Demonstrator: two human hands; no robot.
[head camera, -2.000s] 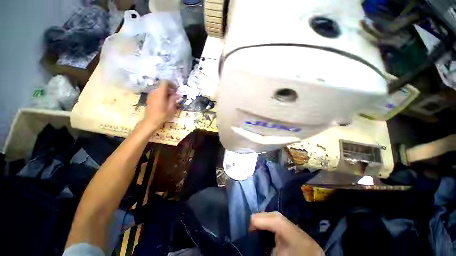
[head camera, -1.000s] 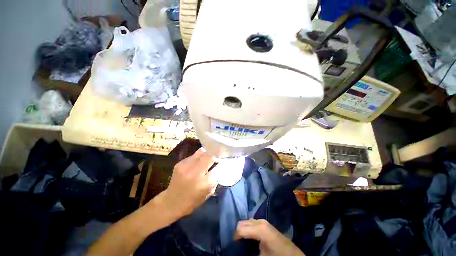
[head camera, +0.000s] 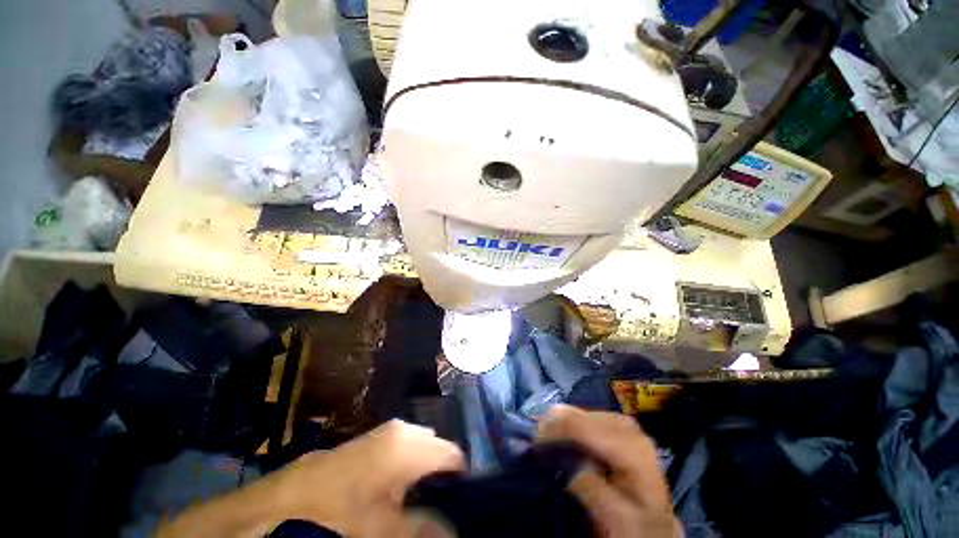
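Observation:
The denim garment (head camera: 503, 489) lies across the lower middle, dark outside with paler blue folds behind. My left hand (head camera: 405, 473) grips its dark, thick edge from the left. My right hand (head camera: 620, 468) grips the same dark part from the right. Both hands are slightly blurred, and the fingertips are partly hidden in the cloth. The cream sewing machine head (head camera: 536, 158) with blue JUKI lettering stands above and beyond them. The bright round lamp (head camera: 476, 342) glows under the head. The needle area is not visible.
A translucent plastic bag (head camera: 268, 126) of pale pieces stands on the worn cream table (head camera: 189, 247), with white scraps (head camera: 363, 198) beside it. A control panel (head camera: 757, 189) and a grey slotted box (head camera: 722, 307) are at right. Denim piles (head camera: 168, 368) lie left and right below the table.
My left hand has come from the white scraps, past the lamp area, down to the garment. Both hands now hold a dark thick part of it, closer to me. The control panel has come into view.

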